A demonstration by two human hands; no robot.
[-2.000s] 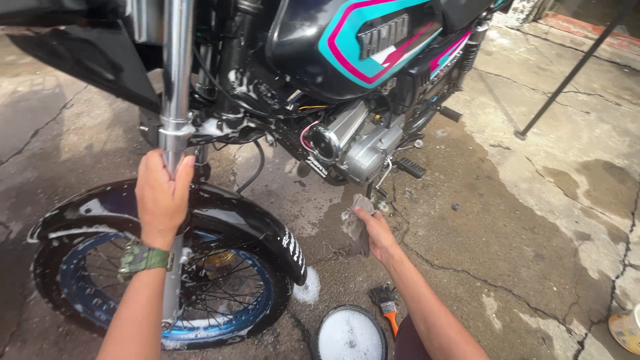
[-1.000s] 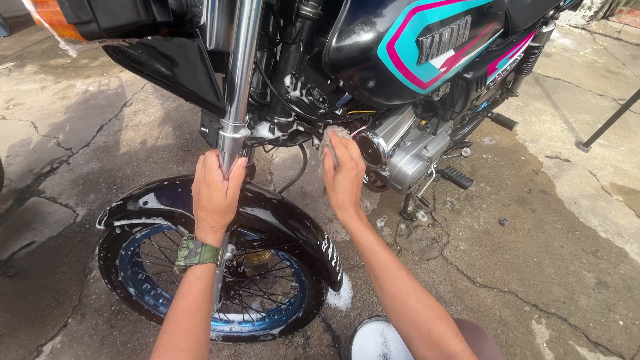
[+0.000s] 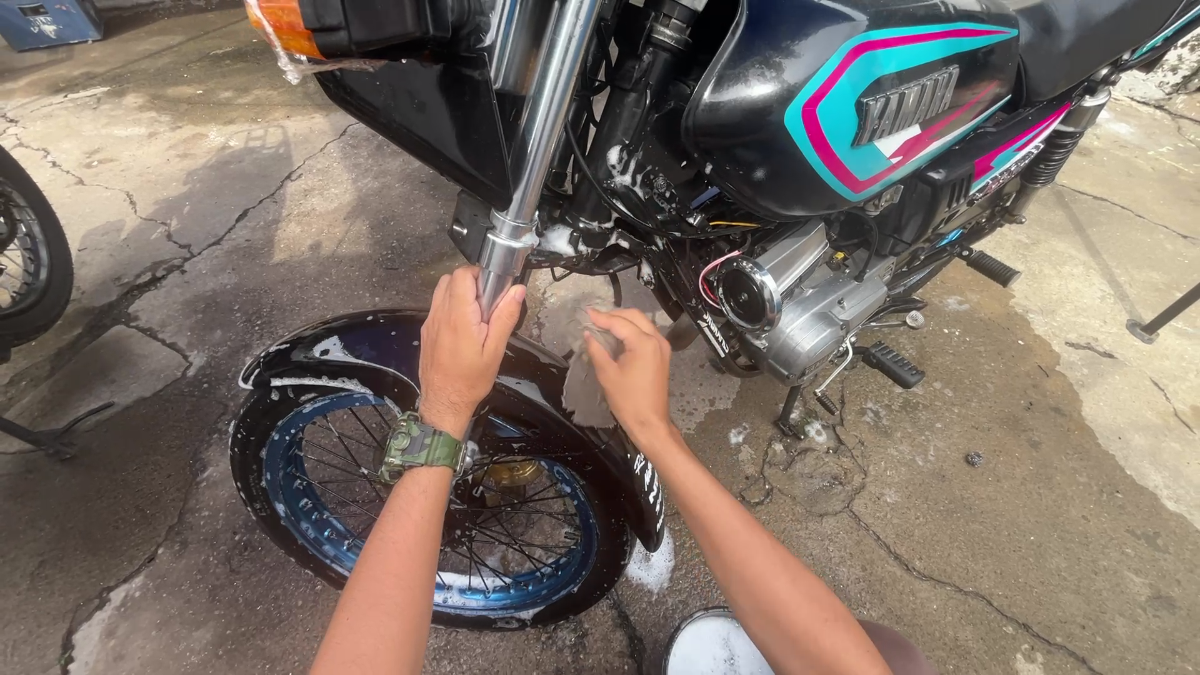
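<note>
My left hand, with a camouflage watch on its wrist, grips the lower part of the motorcycle's chrome fork tube. Held by the fingertips of my right hand is a wet greyish cloth, at the rear part of the glossy black front fender. Foam and drops lie on the fender, on the blue wheel rim and around the frame behind the fork. The black fuel tank with turquoise and pink stripes rises behind my hands. My right hand partly hides the cloth.
A bucket of suds stands at the bottom edge, partly behind my right forearm. Another wheel is at the far left. The engine and a black foot peg jut out at the right. The concrete ground is wet and cracked.
My right hand has moved with the cloth from near the engine to the frame behind the fork, then down to the fender. My left hand has stayed on the fork.
</note>
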